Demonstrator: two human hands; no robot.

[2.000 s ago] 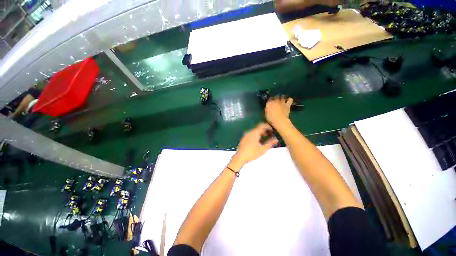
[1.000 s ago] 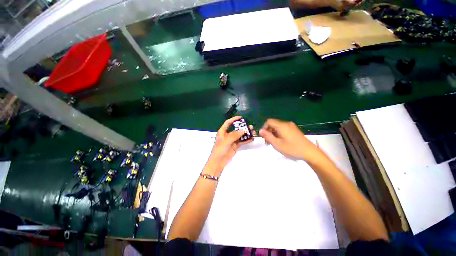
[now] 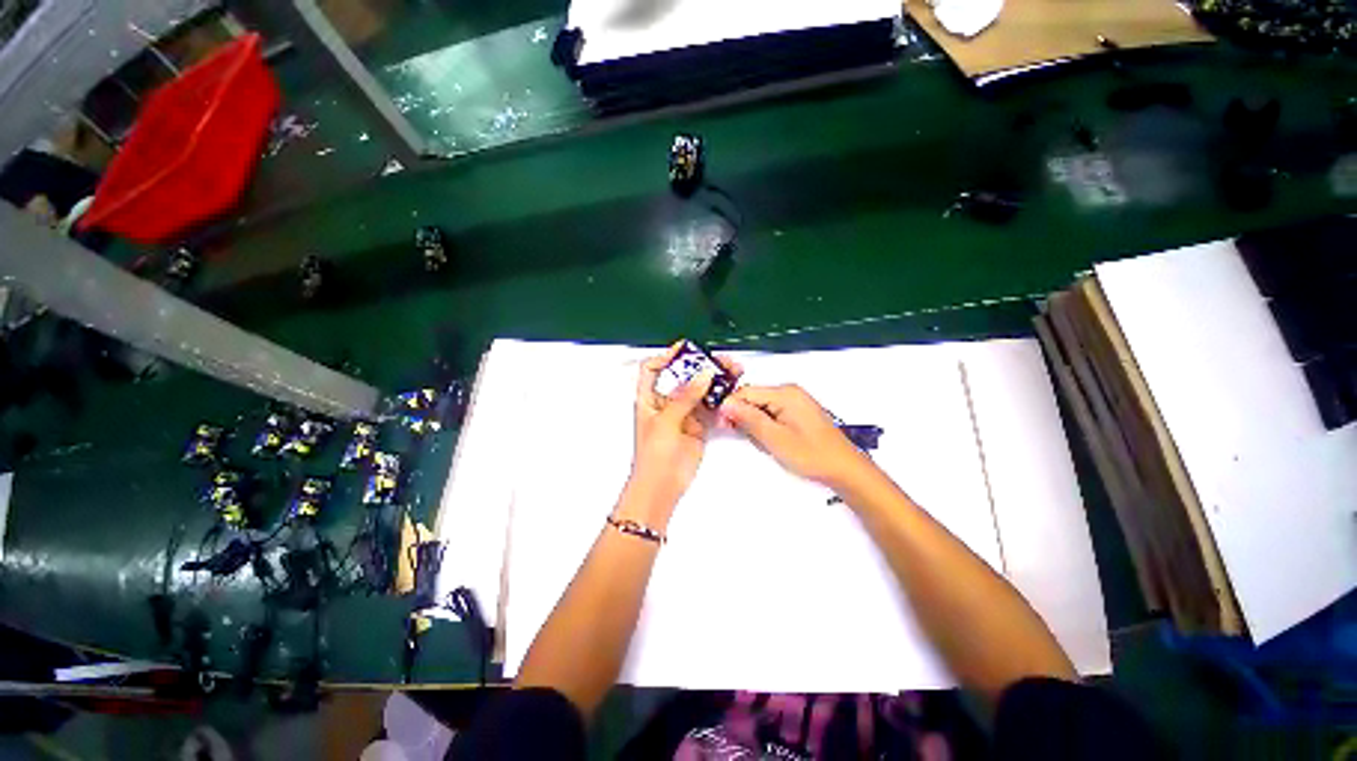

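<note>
A small circuit board in a black housing [image 3: 695, 372] is held above the far part of the white work sheet [image 3: 804, 595]. My left hand [image 3: 670, 424] grips it from the left, with silvery-white parts facing up. My right hand [image 3: 789, 425] is at its lower right corner, fingertips pinched together; whether they hold the cord or the housing edge is hidden. A dark cord end or plug [image 3: 859, 436] shows just beyond my right hand, over the sheet.
Waiting board assemblies [image 3: 307, 498] with black cords lie at left. Single units, one a board [image 3: 685, 161], lie on the green surface [image 3: 566, 268]. A red bin [image 3: 186, 141] is upper left, a white-topped black stack [image 3: 737, 75] at the far side, cardboard sheets [image 3: 1139, 446] and black trays [image 3: 1310, 305] right.
Two seconds ago my hands were reaching over the green surface. Since one second ago my right hand has closed in on the unit's corner, and a dark cord end shows beside it.
</note>
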